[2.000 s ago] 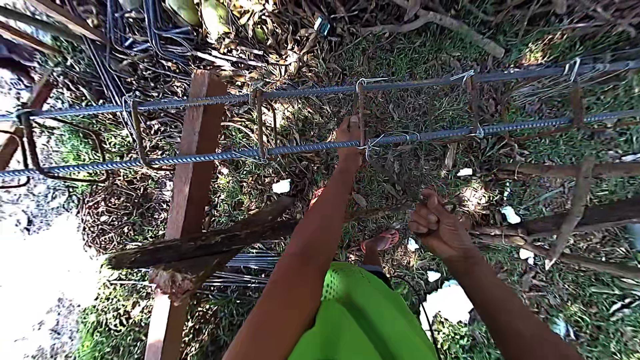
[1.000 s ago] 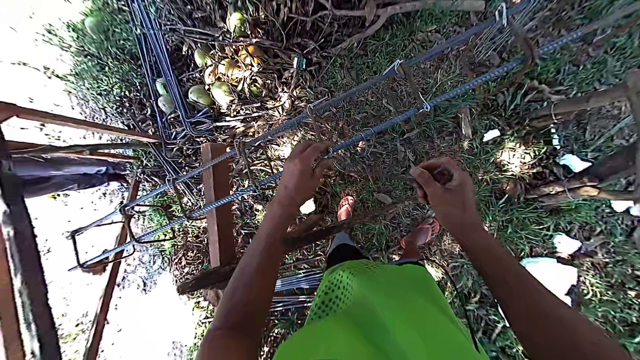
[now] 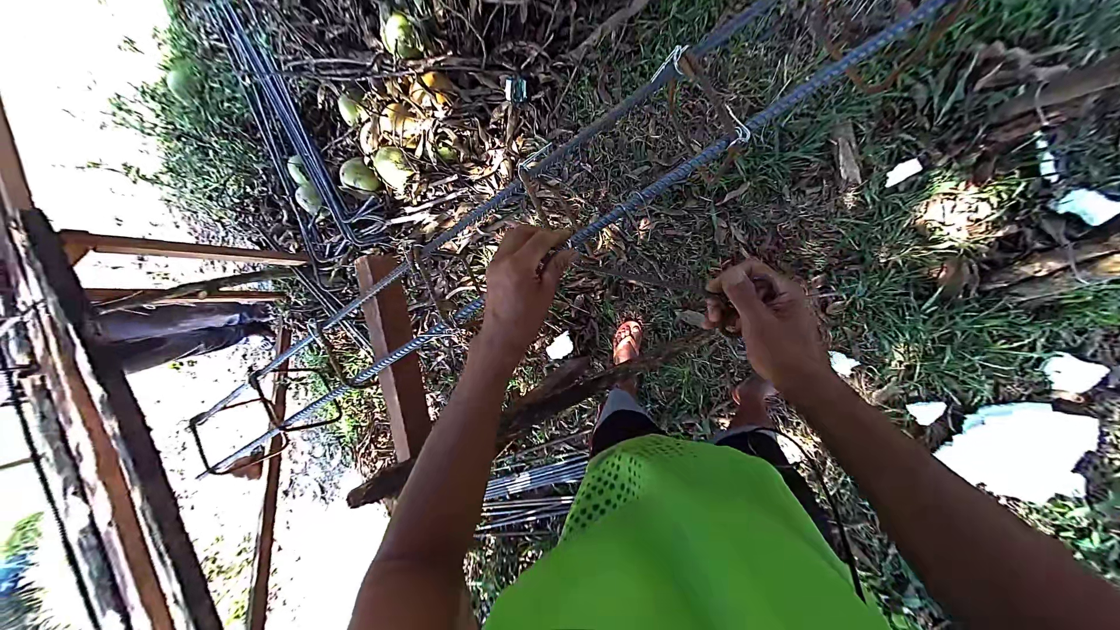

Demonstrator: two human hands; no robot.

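Two long ribbed steel bars (image 3: 652,191) run diagonally across the view, joined by square steel stirrups (image 3: 711,94) tied with pale wire. My left hand (image 3: 525,271) is at the lower bar, its fingers curled close against it; whether they grip the bar or a stirrup is hard to tell. To the right, my right hand (image 3: 759,311) is closed below the bars, around something small and dark that the fingers mostly hide. Loose stirrups (image 3: 293,398) hang around the bars' left end.
A wooden beam (image 3: 392,350) supports the bars at the left. A rough log (image 3: 560,394) lies across near my feet. Bundled bent rods (image 3: 293,131) and green coconuts (image 3: 394,166) are on the ground beyond. A rough timber post (image 3: 96,420) stands at far left, near another person's legs (image 3: 175,332).
The view has turned and shifted toward the bars' left end. My left hand has left the tied stirrup it touched two seconds ago and is now on or beside the lower bar.
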